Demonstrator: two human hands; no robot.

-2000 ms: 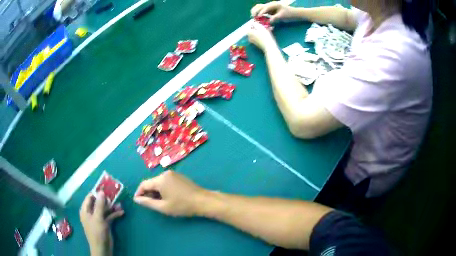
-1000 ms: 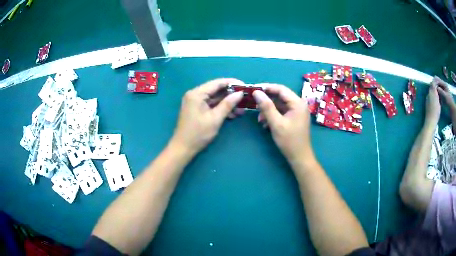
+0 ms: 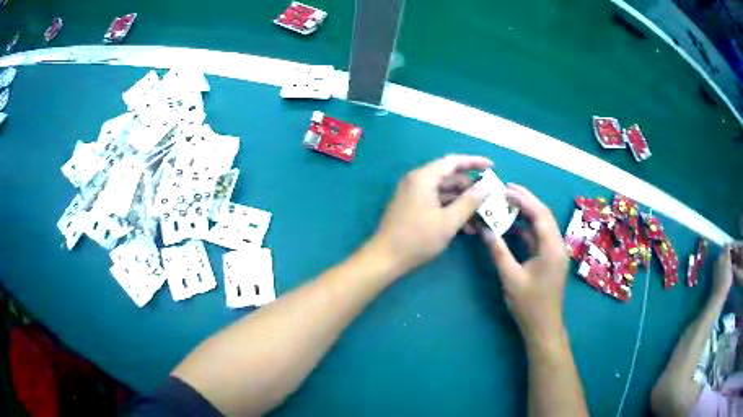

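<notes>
My left hand (image 3: pixel 432 208) and my right hand (image 3: pixel 534 252) together hold a small white housing piece (image 3: pixel 496 208) above the green bench. Its white face with small round marks shows between the fingers; its other side is hidden, so I cannot tell if a board is in it. A heap of white housing pieces (image 3: pixel 183 183) lies at the left. A heap of red circuit boards (image 3: pixel 607 244) lies at the right. A single red board (image 3: pixel 336 137) lies on the bench near the post.
A grey post (image 3: pixel 375 53) rises at the white edge strip (image 3: pixel 456 114). A white piece (image 3: pixel 308 82) lies on the strip. Red units with white rims (image 3: pixel 300 17) lie spaced on the belt. Another person's arm (image 3: pixel 692 342) is at the right edge.
The view has swung left. Between my hands, a white face now shows where a red one showed. A red-faced unit now shows on the belt left of the post.
</notes>
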